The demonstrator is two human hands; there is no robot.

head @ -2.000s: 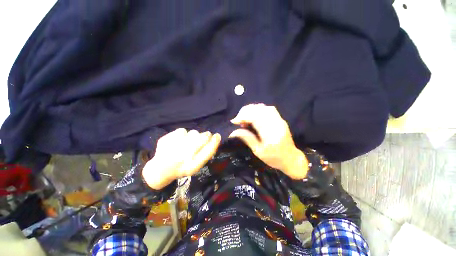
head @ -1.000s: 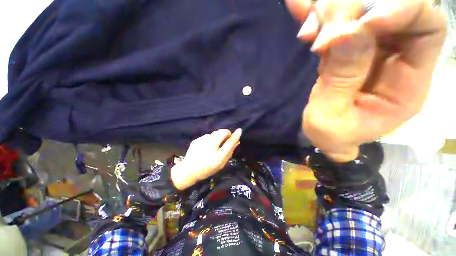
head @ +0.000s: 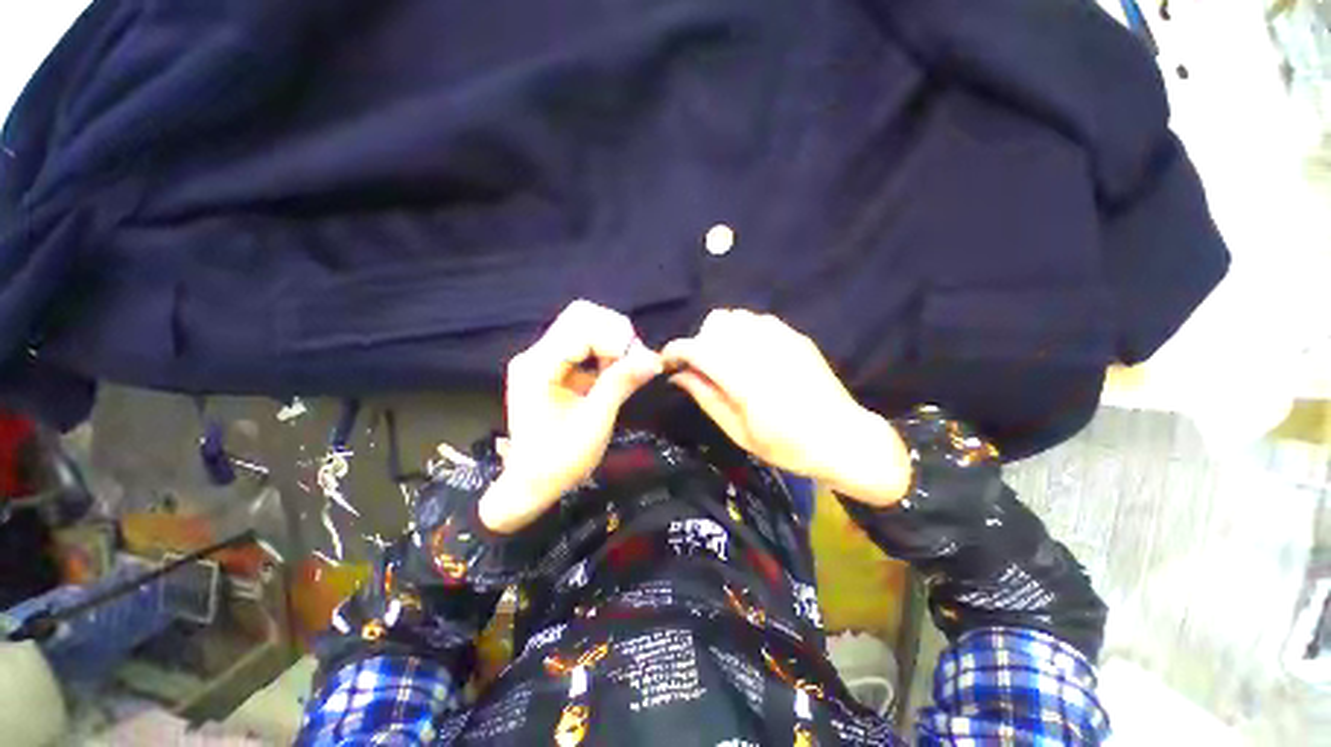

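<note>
A dark navy coat point(head: 482, 175) lies spread over the table with its front edge towards me. One small round button point(head: 718, 240) shows pale on the cloth, a little beyond my hands. My left hand point(head: 566, 401) is at the coat's front edge with thumb and forefinger pinched together. My right hand point(head: 774, 391) is beside it, its fingertips closed at the same spot and nearly touching the left ones. What the fingertips pinch is too small to tell; no needle or thread can be made out.
The white table top point(head: 1267, 190) shows at the right. A blue item point(head: 1136, 18) is at the top right. Below the coat's edge at the left are white thread scraps point(head: 333, 482), a blue basket point(head: 124, 620) and a red item point(head: 18, 460). Wood-look floor point(head: 1153, 511) is at the right.
My right hand was raised large near the camera one second ago and has come back down to the front edge. My left hand has shifted slightly left and up, its fingertips now meeting the right ones.
</note>
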